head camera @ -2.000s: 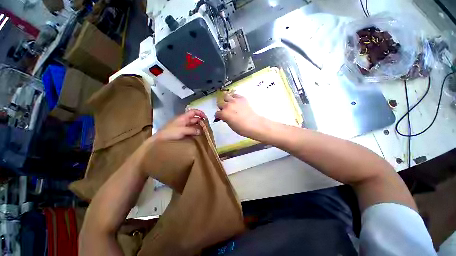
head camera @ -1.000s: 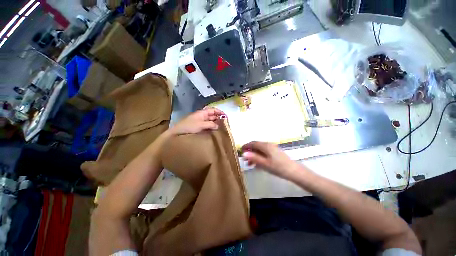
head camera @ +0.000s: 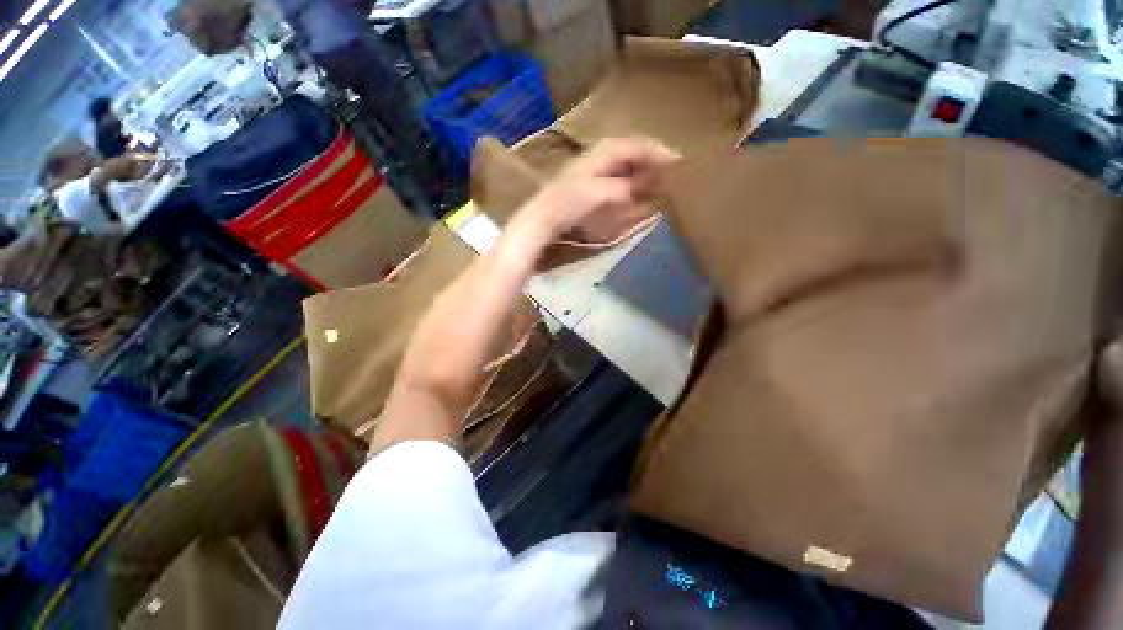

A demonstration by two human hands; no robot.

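Observation:
A large brown bag body [head camera: 850, 357] is spread in front of me, over the right half of the view. A small pale sticker [head camera: 828, 559] is on its lower part. My left hand [head camera: 610, 185], a little blurred, grips the bag body's upper left corner. My right hand [head camera: 1108, 388] is dark, blurred and cut off by the right edge of the picture. It is at the bag body's right side, and its fingers hardly show. The bag body hides the sewing area.
Other brown bag bodies [head camera: 671, 99] lie on the white table behind my left hand, and more [head camera: 370, 338] hang at the left. The machine's red switch [head camera: 947, 110] shows upper right. A blue crate [head camera: 493, 105], red-banded stack [head camera: 308, 203] and people [head camera: 92, 185] are beyond.
My view has swung left. The bag body has been lifted off the machine's bed and spread out. My right hand has moved from the template area to the bag body's right side.

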